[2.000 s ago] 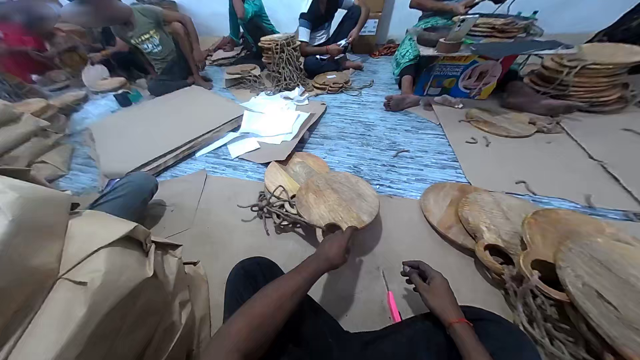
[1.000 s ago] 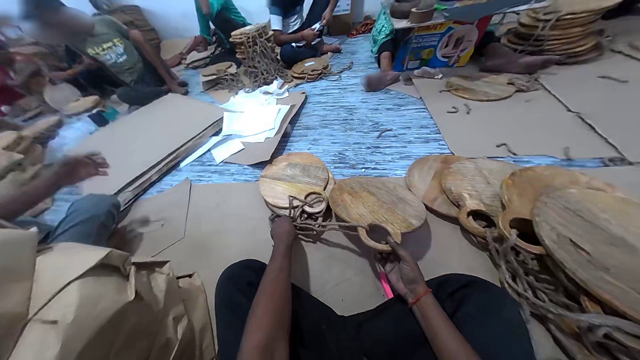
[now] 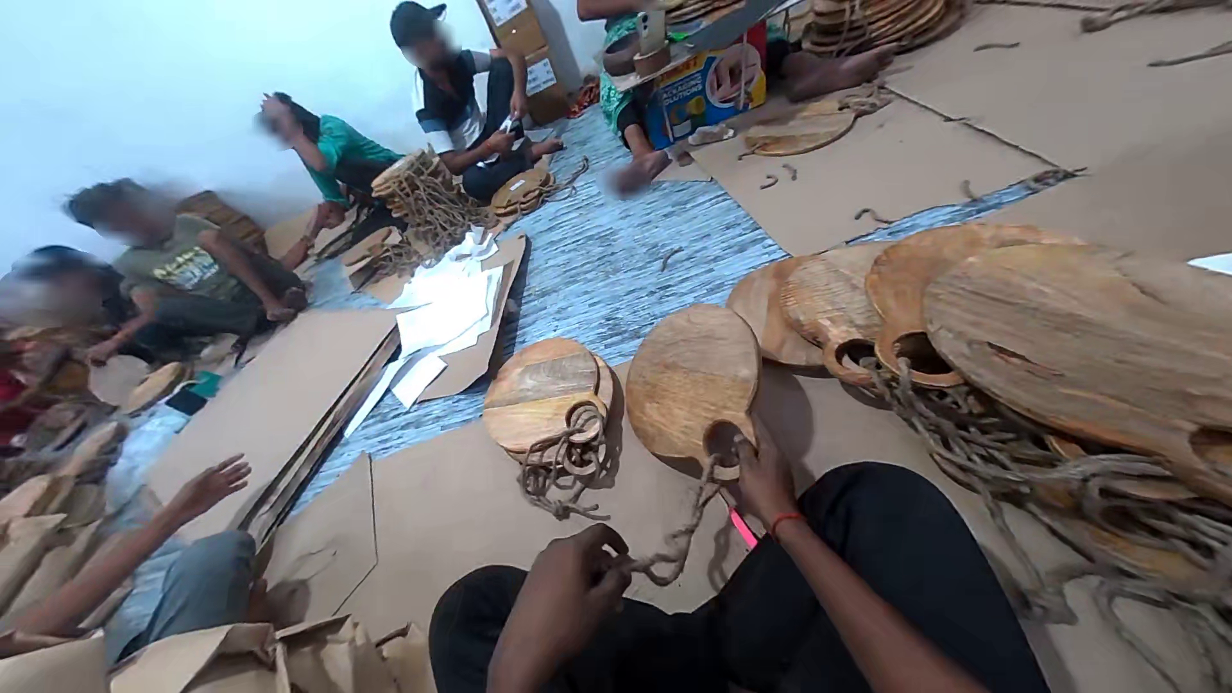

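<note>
My right hand (image 3: 767, 478) grips the ring handle of a round wooden board (image 3: 693, 383), which is tilted up off the cardboard. A rope (image 3: 685, 544) runs from that handle hole down to my left hand (image 3: 576, 587), whose fingers pinch its end. Just left of the held board lies a small stack of round boards (image 3: 541, 395) with knotted rope on its handle. A pink-handled tool (image 3: 742, 528) lies partly hidden beneath my right wrist. To the right, several more ring-handled boards (image 3: 1059, 337) overlap, with tangled ropes (image 3: 1020, 462) at their handles.
Cardboard sheets (image 3: 433, 525) cover the floor before me, over a blue-grey mat (image 3: 616, 279). White papers (image 3: 445, 313) lie on a cardboard stack (image 3: 279, 414). Brown paper packages (image 3: 241, 659) stand at lower left, near another person's arm (image 3: 125, 553). Several people sit farther back among board stacks.
My left hand has moved away from the small stack's rope, drawing the held board's rope toward my lap. My right hand stays at the ring handle. The view has turned left and tilted.
</note>
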